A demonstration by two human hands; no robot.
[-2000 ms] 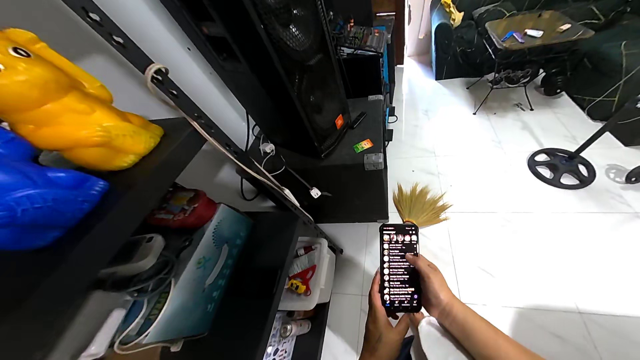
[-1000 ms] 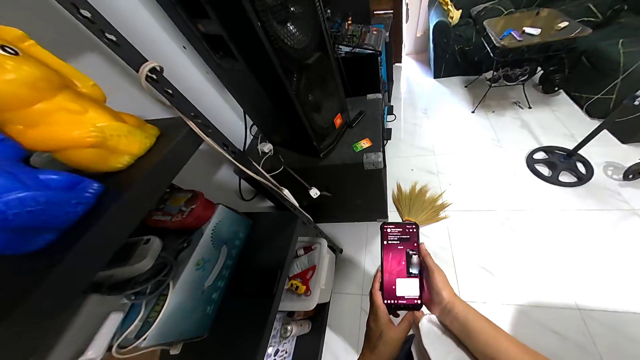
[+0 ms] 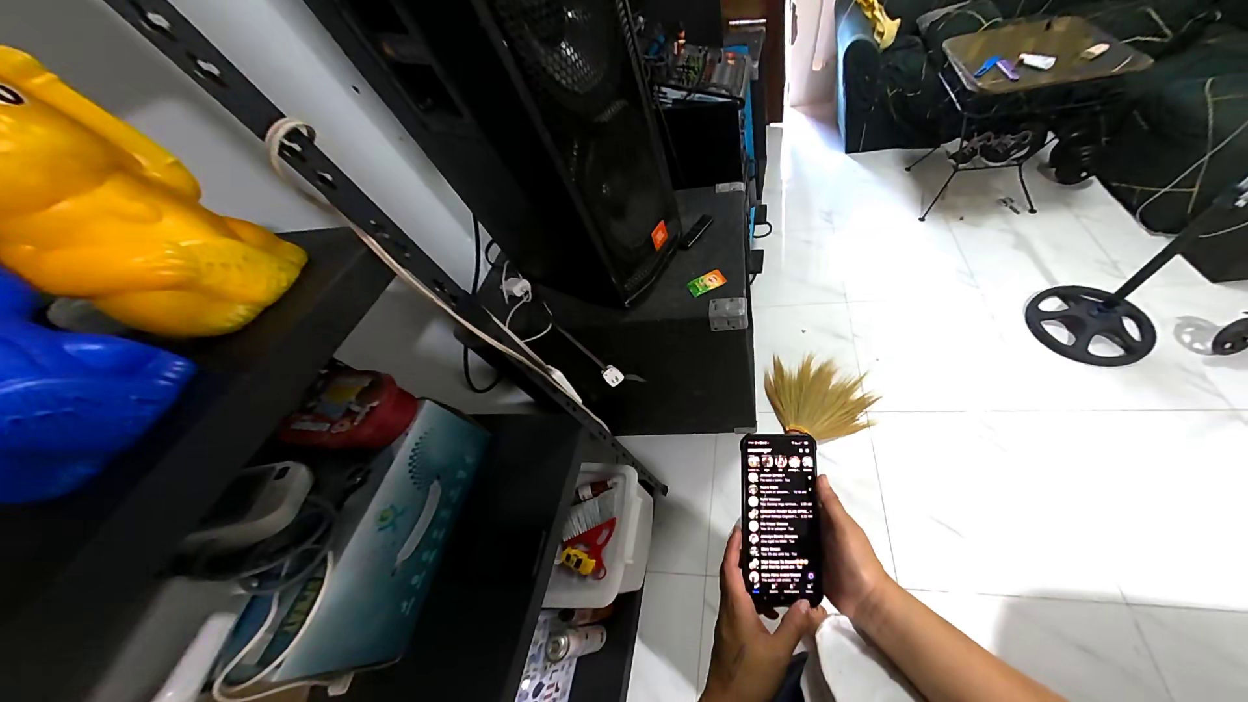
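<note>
A black smartphone (image 3: 780, 522) is held upright in front of me, its lit screen showing a dark list with small round pictures and writing. My left hand (image 3: 751, 634) grips it around the left side and bottom, the thumb near the lower edge. Along its right edge lies my right hand (image 3: 848, 551), fingers against the side. Just beyond the phone's top, the straw bristles of a broom (image 3: 817, 398) fan out over the floor; its handle is hidden. White cloth (image 3: 853, 658) shows below my hands.
A black shelf (image 3: 517, 487) at left holds a teal box (image 3: 390, 546), a plastic bin (image 3: 634, 536) and yellow (image 3: 136, 214) and blue (image 3: 88, 390) figures. Beyond stands a loudspeaker (image 3: 585, 146). A small table (image 3: 1048, 54) and a black wheel on a pole (image 3: 1090, 326) stand on white floor tiles.
The phone's screen has gone from a pink and dark view one second ago to a dark list, like the one two seconds ago. Both hands still hold the phone.
</note>
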